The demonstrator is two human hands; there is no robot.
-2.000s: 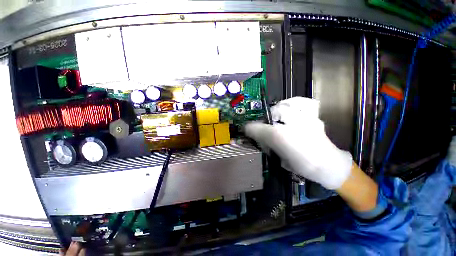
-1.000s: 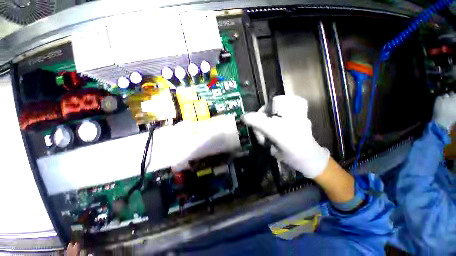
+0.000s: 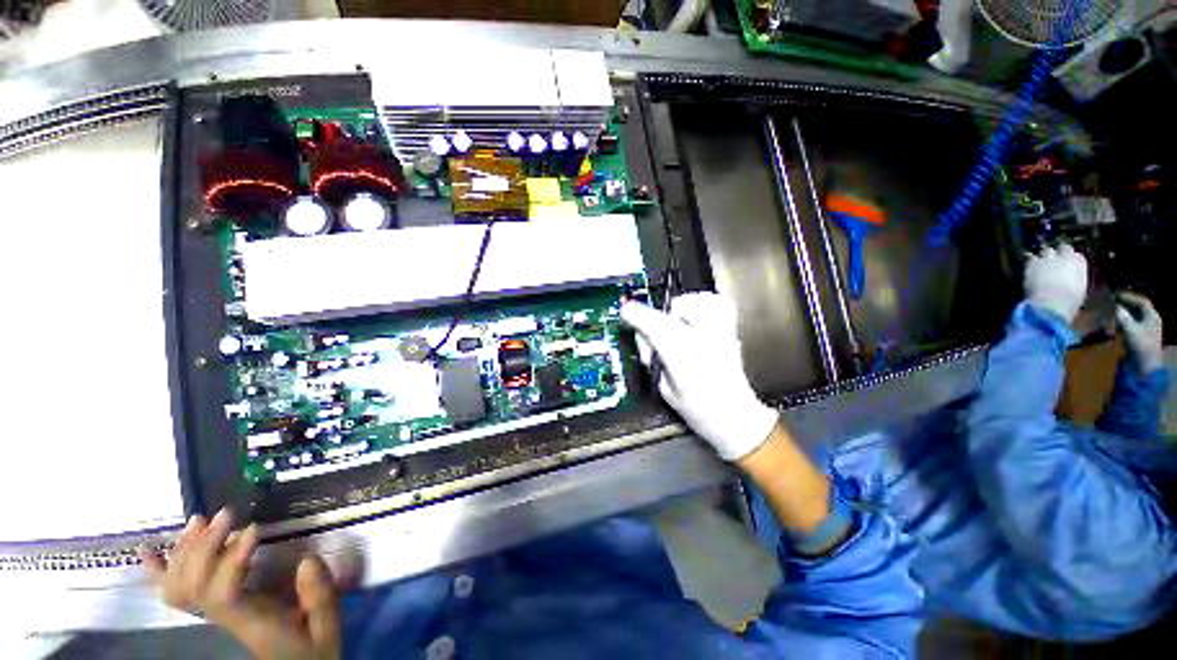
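A large green circuit board lies in a black carrier on the conveyor. It bears a long silver-white bar, a finned heat sink, copper-red wound rings, an amber block and yellow blocks. A black lead wire crosses the bar. My right hand, in a white glove, is at the board's right edge with the index finger extended towards it. A thin black stick rises from its grip. My bare left hand is open, fingers apart, at the conveyor's front edge, holding nothing.
Right of the carrier are paired metal rods and an orange-and-blue brush on the dark bed. A blue coiled hose hangs beyond. A person's blue sleeve and gloved hands are at the right. Fans stand along the back.
The view has shifted back and shows more of the board's front part. My left hand has come further into view with fingers spread. My right hand remains near the board's right edge.
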